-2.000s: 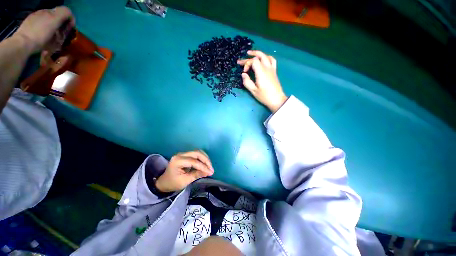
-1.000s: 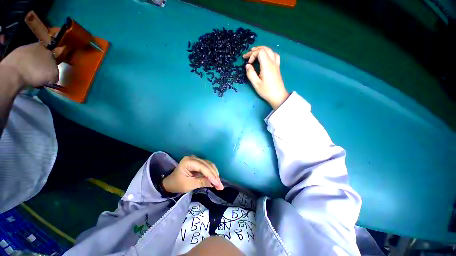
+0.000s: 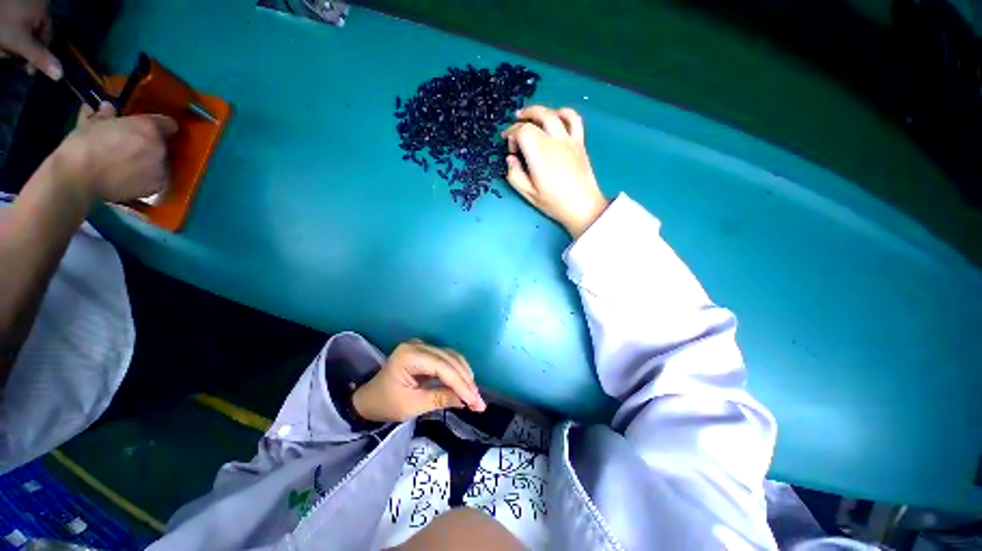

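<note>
A loose heap of tiny black parts (image 3: pixel 458 118) lies on the teal-green bench top (image 3: pixel 689 226). My right hand (image 3: pixel 549 161) is at the heap's right edge, fingers curled and fingertips touching it; whether a part is pinched cannot be told. My left hand (image 3: pixel 418 382) rests near my lap at the bench's near edge, fingers bent together and palm partly hidden; I cannot tell whether it holds anything.
At left, another person's hands (image 3: pixel 118 159) work over an orange-brown fixture (image 3: pixel 199 145) with black arms. A metal device (image 3: pixel 312 9) sits at the far belt edge. A dark green strip (image 3: pixel 646 65) runs beyond. Blue crates (image 3: pixel 54 511) are low at left.
My right hand has shifted slightly left and curled at the heap. My left hand moved a little right, towards my lap. The neighbour's hands moved; the orange-brown plate beyond the belt left view.
</note>
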